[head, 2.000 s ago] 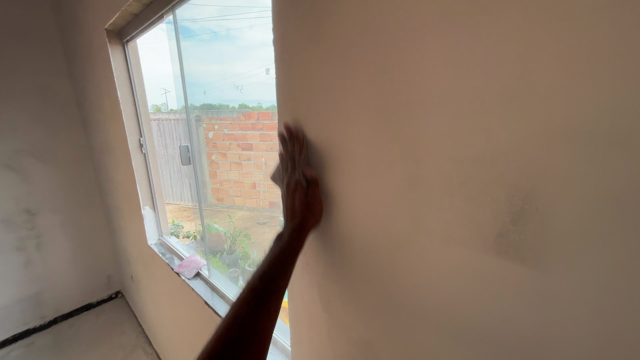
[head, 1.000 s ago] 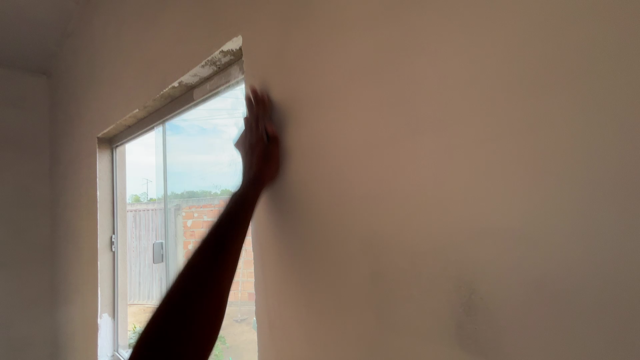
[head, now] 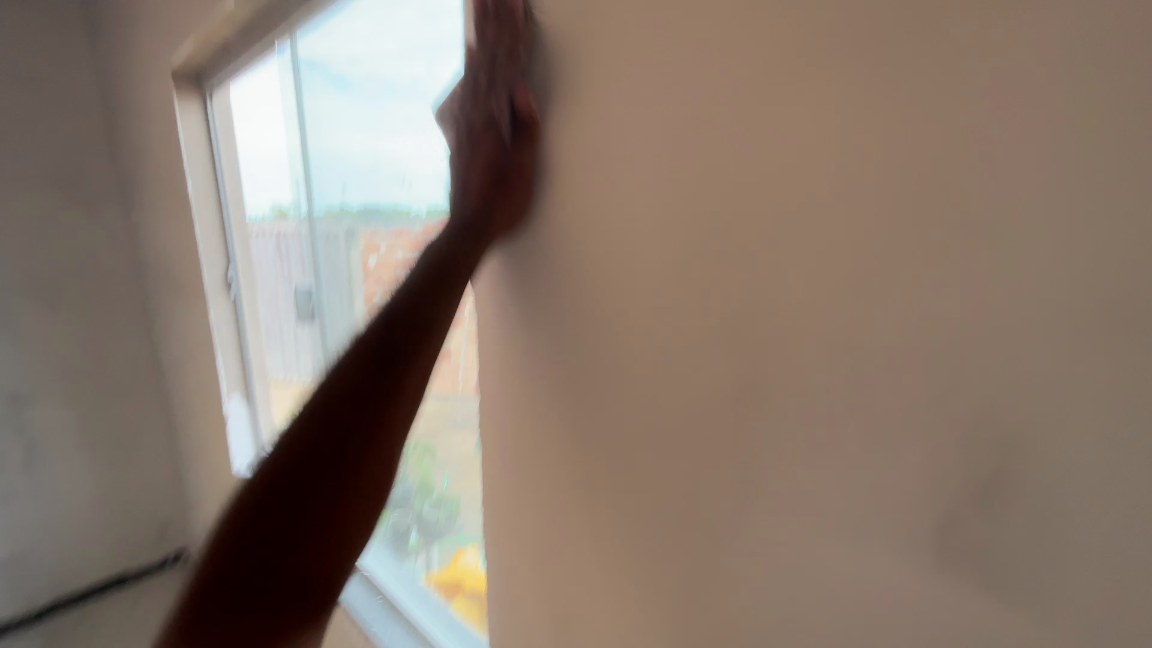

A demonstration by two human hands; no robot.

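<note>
My left hand (head: 495,126) is raised against the plastered wall (head: 765,270), right at the window's near edge. The fingers point up, and the top of the hand reaches the upper edge of the view. A pale corner of a thin sheet (head: 447,110), perhaps sandpaper, sticks out on the hand's left side; the rest of it is hidden under the palm. Motion blurs the hand. My forearm rises from the lower left across the sliding glass window (head: 378,117). My right hand is out of view.
The window's far jamb (head: 202,243) and its sill (head: 387,598) frame the glass. Outside are a brick wall (head: 391,256), plants and something yellow (head: 461,580). Another wall (head: 67,315) meets a dark strip (head: 90,594) along the floor. A darker smudge (head: 976,513) marks the plaster.
My left hand has moved along the wall at the window's near edge, with the sheet's corner still showing beside it. The view tilted up, then back down.
</note>
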